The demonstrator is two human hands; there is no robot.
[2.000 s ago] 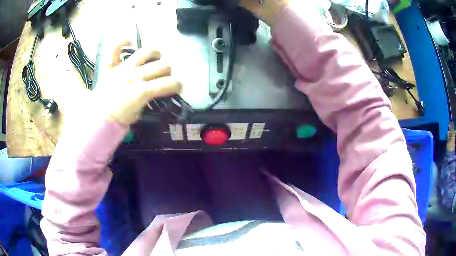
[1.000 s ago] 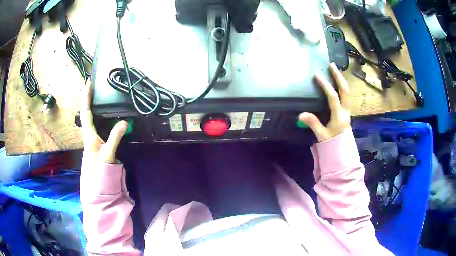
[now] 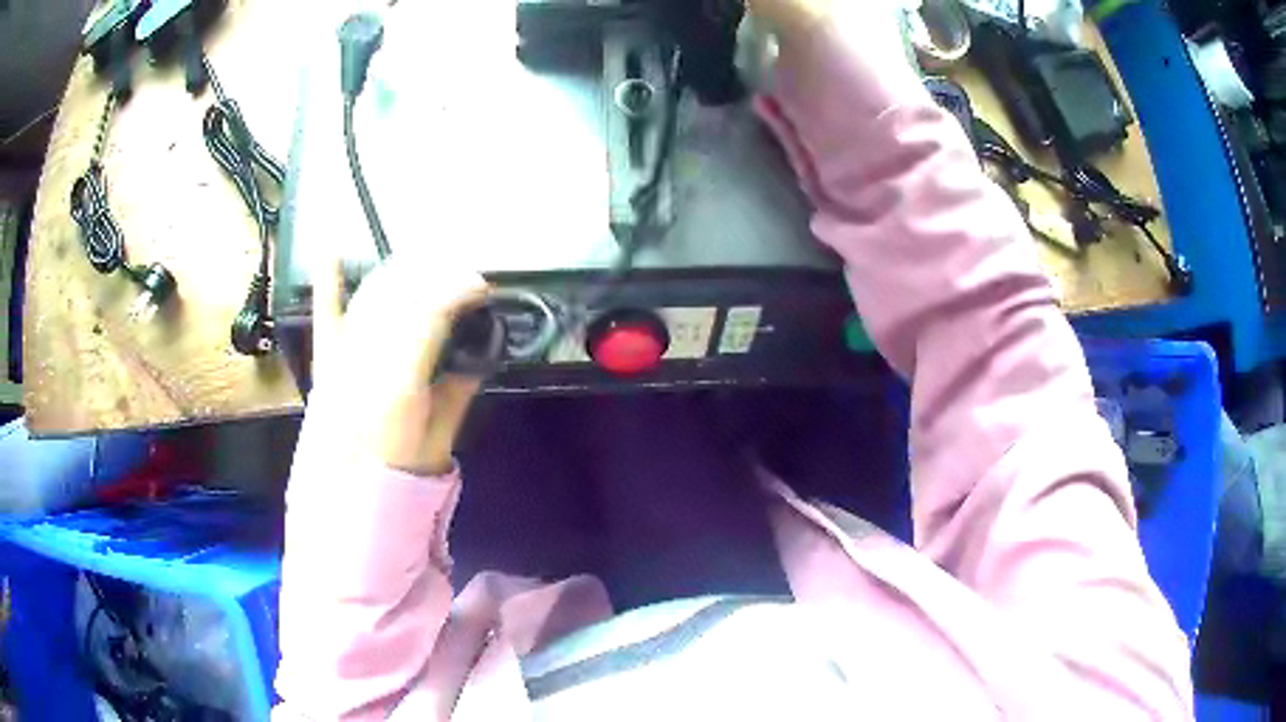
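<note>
My left hand point(image 3: 409, 339) is closed around the black coiled power cord point(image 3: 525, 325) at the front left of the machine. The mains plug point(image 3: 361, 45) lies on the pale machine top point(image 3: 466, 155), its cable running down to my left hand. My right hand point(image 3: 811, 17) is at the top edge beside the dark fixture point(image 3: 705, 50); its fingers are cut off, so its hold is hidden. The slotted fixture bracket point(image 3: 638, 127) runs toward me, with a blurred cable beside it. The red emergency stop point(image 3: 628, 343) and the right green button point(image 3: 858, 334) show on the front panel.
Corded units with coiled cords point(image 3: 99, 226) lie on the wooden bench point(image 3: 85, 367) at left. A black adapter block point(image 3: 1072, 99) and cables lie at right. Blue bins point(image 3: 184, 564) stand at lower left and lower right point(image 3: 1192, 423).
Both hands have left the green buttons. My left hand has taken hold of the coiled cord. My right hand has moved up to the fixture. The view has shifted slightly.
</note>
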